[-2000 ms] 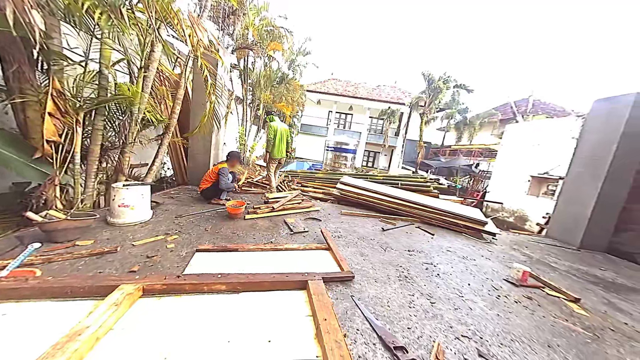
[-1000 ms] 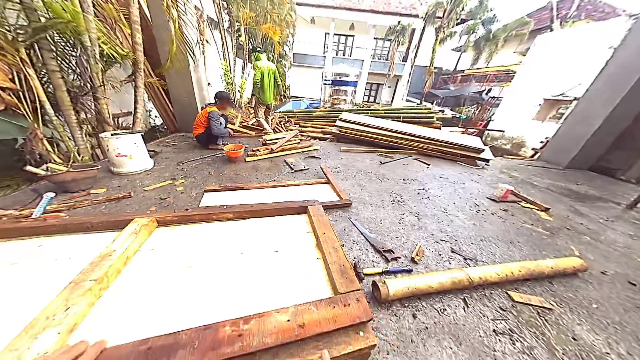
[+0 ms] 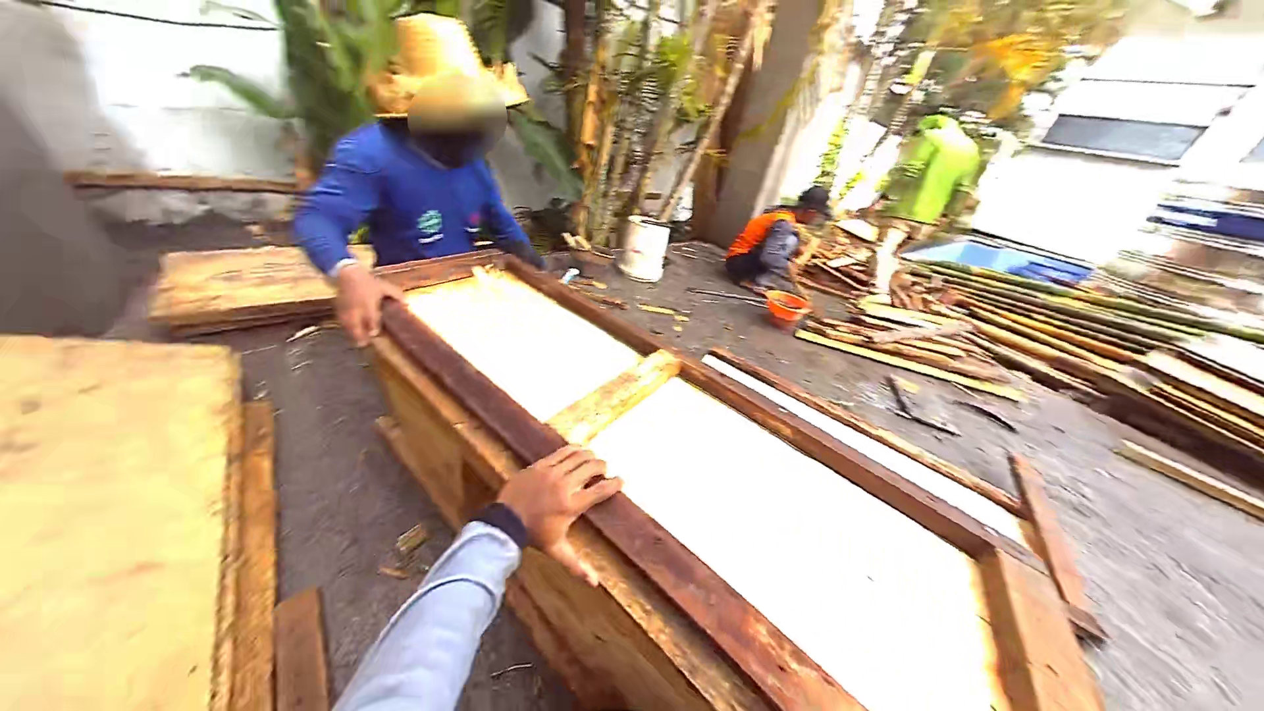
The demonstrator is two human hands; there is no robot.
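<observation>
My left hand (image 3: 558, 499) comes in from the lower left in a light blue-grey sleeve. Its fingers lie over the dark red-brown side rail (image 3: 681, 583) of a wood-framed panel, with the thumb down the rail's outer side. The panel has a white face (image 3: 790, 504) and a pale wooden crosspiece (image 3: 617, 395) just beyond my fingers. It lies on other wooden frames or boards. A co-worker in a blue shirt (image 3: 420, 197) and straw hat has a hand (image 3: 363, 301) on the far corner of the same frame. My right hand is out of view.
Plywood sheets (image 3: 109, 523) lie at left, with another board (image 3: 247, 281) behind. Beyond the frame is a narrower framed panel (image 3: 869, 434). A white bucket (image 3: 644, 249), an orange basin (image 3: 787, 307), a crouching person (image 3: 770, 247), a person in green (image 3: 928, 173) and stacked bamboo poles (image 3: 1066, 326) are farther back.
The view has swung left, bringing in the co-worker in blue. My left hand is now plainly on the side rail; a second ago only fingertips showed at the lower edge.
</observation>
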